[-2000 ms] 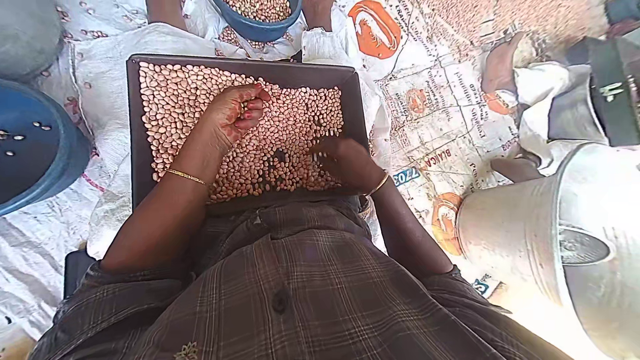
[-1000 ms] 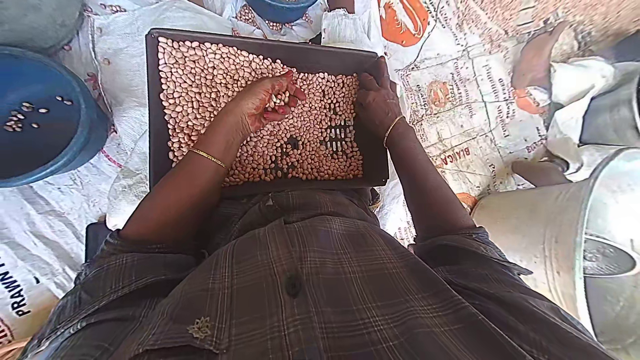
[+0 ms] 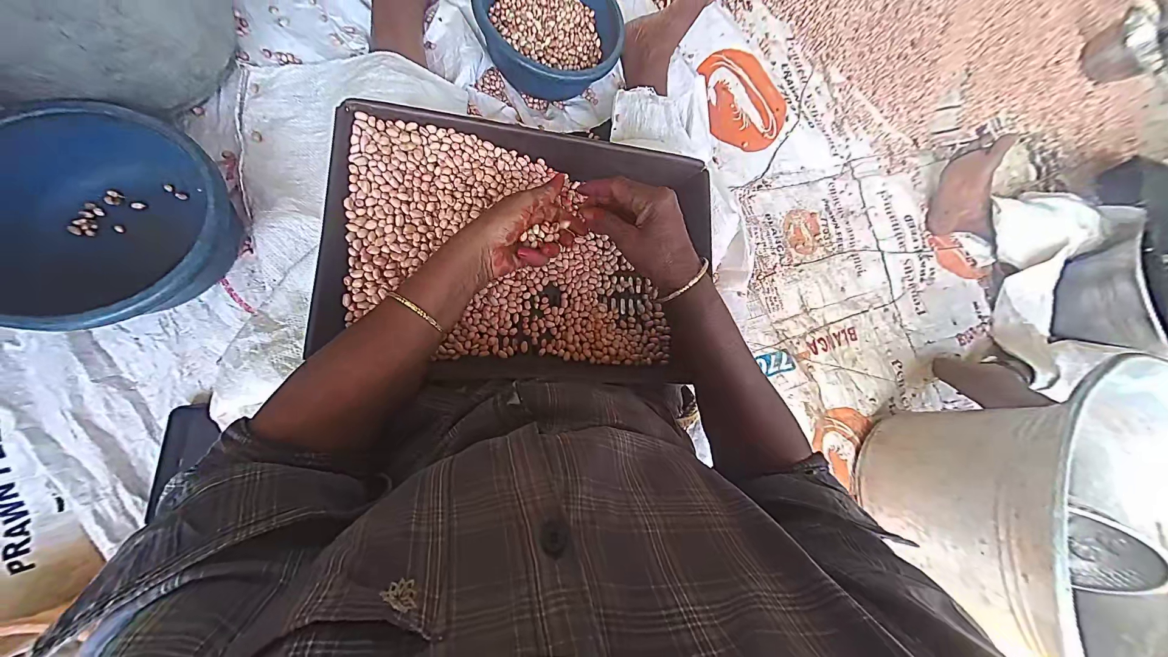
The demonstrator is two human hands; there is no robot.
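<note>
A dark rectangular tray (image 3: pixel 328 265) full of pinkish peanut kernels (image 3: pixel 411 182) lies across my lap. Over its middle my left hand (image 3: pixel 534 228) is cupped palm up around several paler kernels (image 3: pixel 545 234). My right hand (image 3: pixel 643 224) meets it from the right, thumb and fingertips pinched together at the left fingers; whether a kernel is between them cannot be told. Slots in the tray floor (image 3: pixel 630 299) show through thinly spread kernels below my right wrist.
A blue bowl (image 3: pixel 547 84) of kernels stands beyond the tray, between bare feet. At left is a blue basin (image 3: pixel 205 265) with several kernels, beside a grey vessel (image 3: pixel 109 55). Printed sacks (image 3: pixel 821 219) cover the ground. A metal pot (image 3: pixel 958 474) stands at right.
My right hand has left the tray's right edge, where it was one second ago, and come to my left hand. My left hand still holds kernels.
</note>
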